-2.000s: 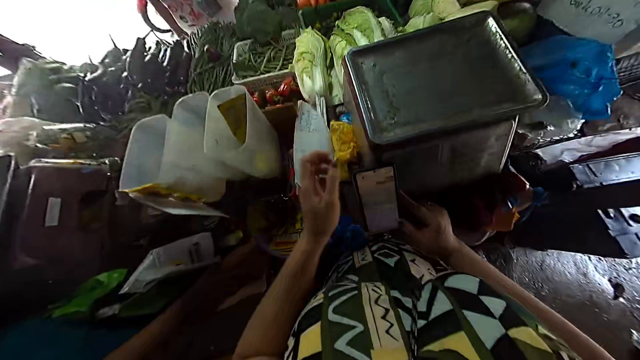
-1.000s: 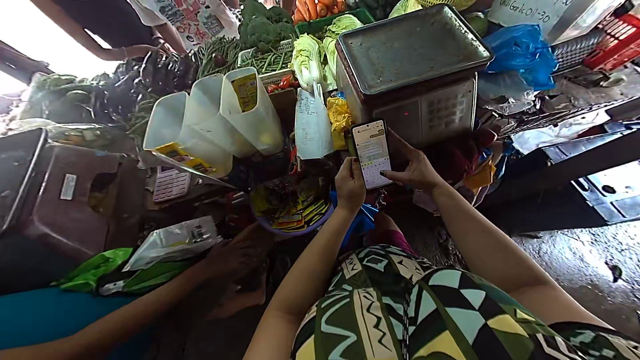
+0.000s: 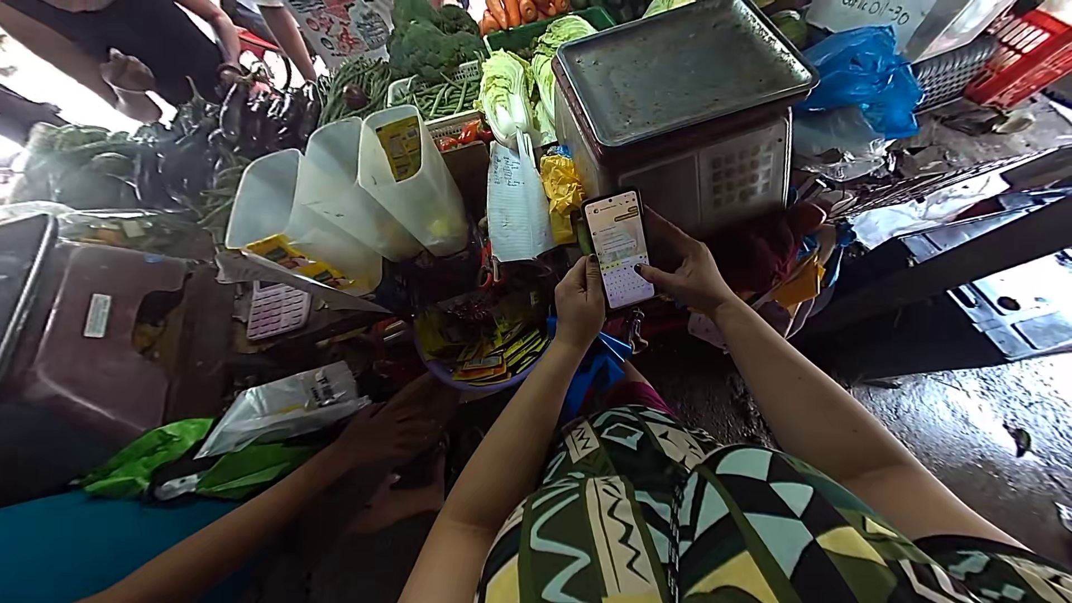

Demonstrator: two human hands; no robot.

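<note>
A smartphone [image 3: 618, 243] with a lit screen and an on-screen keyboard is upright between my two hands. My left hand [image 3: 579, 300] grips its lower left edge, thumb along the side. My right hand [image 3: 688, 272] holds it from the right, the thumb over the keyboard; the fingers behind are hidden. Behind the phone stands a weighing scale with a metal tray [image 3: 678, 71]. Left of the phone are a yellow plastic bag [image 3: 561, 188] and a white paper pad [image 3: 512, 201]. Below these, a purple-rimmed basin [image 3: 481, 386] holds small packets.
Three translucent plastic containers [image 3: 335, 188] stand at left, near a pink calculator [image 3: 278, 310]. Cabbages [image 3: 505, 96], eggplants [image 3: 268, 113] and a blue plastic bag [image 3: 867, 79] lie beyond. Another person's hand [image 3: 398, 427] is beside the basin; another person stands at upper left.
Two seconds ago my left hand was raised off the phone; it now holds the phone along with my right hand. The view has shifted somewhat.
</note>
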